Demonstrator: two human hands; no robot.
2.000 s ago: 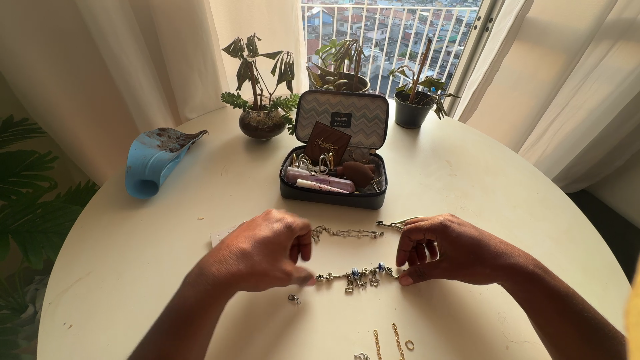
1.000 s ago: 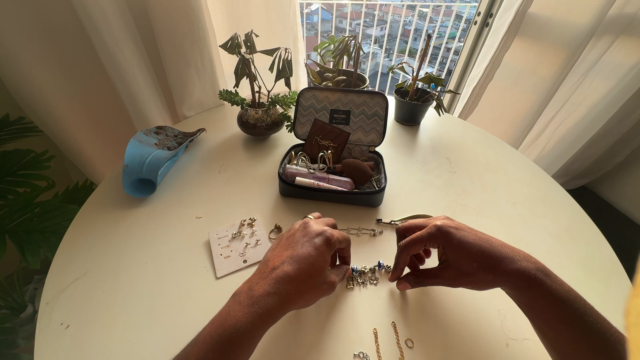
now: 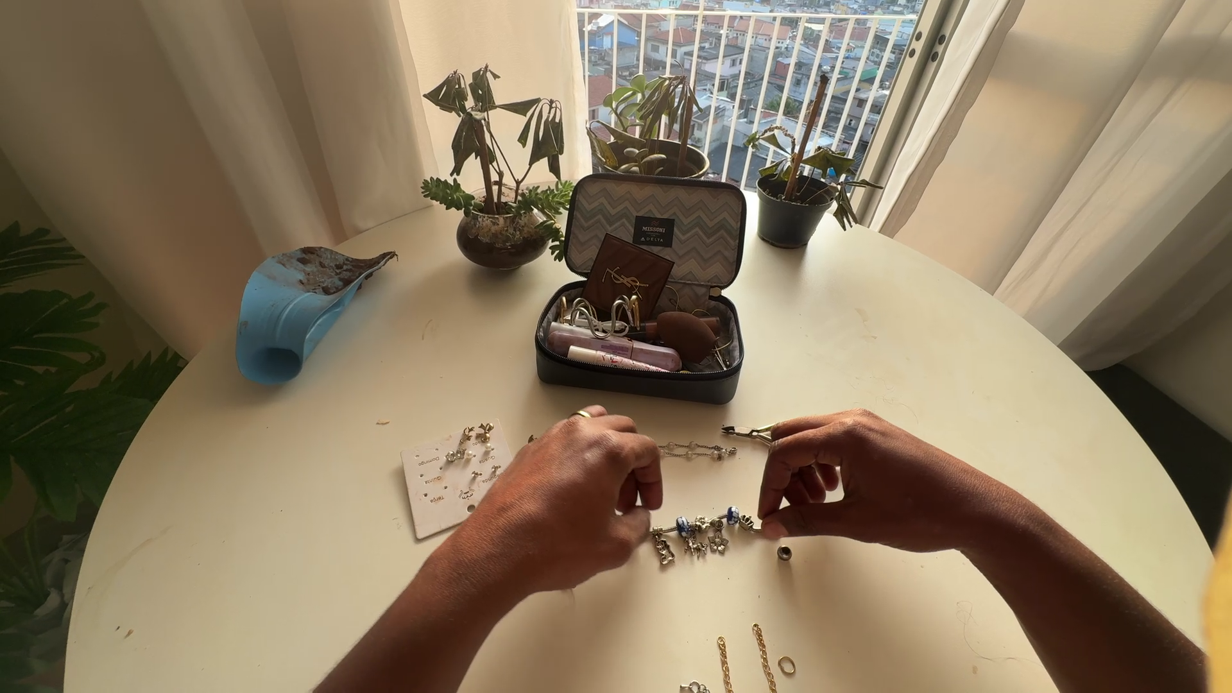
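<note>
A silver charm bracelet (image 3: 707,526) with blue beads and hanging charms stretches between my two hands, just above the white table. My left hand (image 3: 577,500) pinches its left end between thumb and finger. At the other end, the thumb and fingertips of my right hand (image 3: 837,481) hold it. A loose round metal bead (image 3: 784,552) lies below my right fingertips. Beyond the hands is a thin chain bracelet (image 3: 698,449), partly covered by my left hand. Cuticle nippers (image 3: 749,432) lie beside my right hand, their handles hidden behind it.
An earring card (image 3: 445,486) lies left of my left hand. Behind stands an unzipped case (image 3: 637,382) of cosmetics and jewellery. Gold chain pieces (image 3: 763,658) and a small ring (image 3: 787,665) are at the near edge. A blue scoop (image 3: 279,318) and potted plants (image 3: 502,239) stand farther back.
The loose bead below my right hand shows now and not in the earlier frames. My left hand was farther left two seconds ago, covering most of the earring card.
</note>
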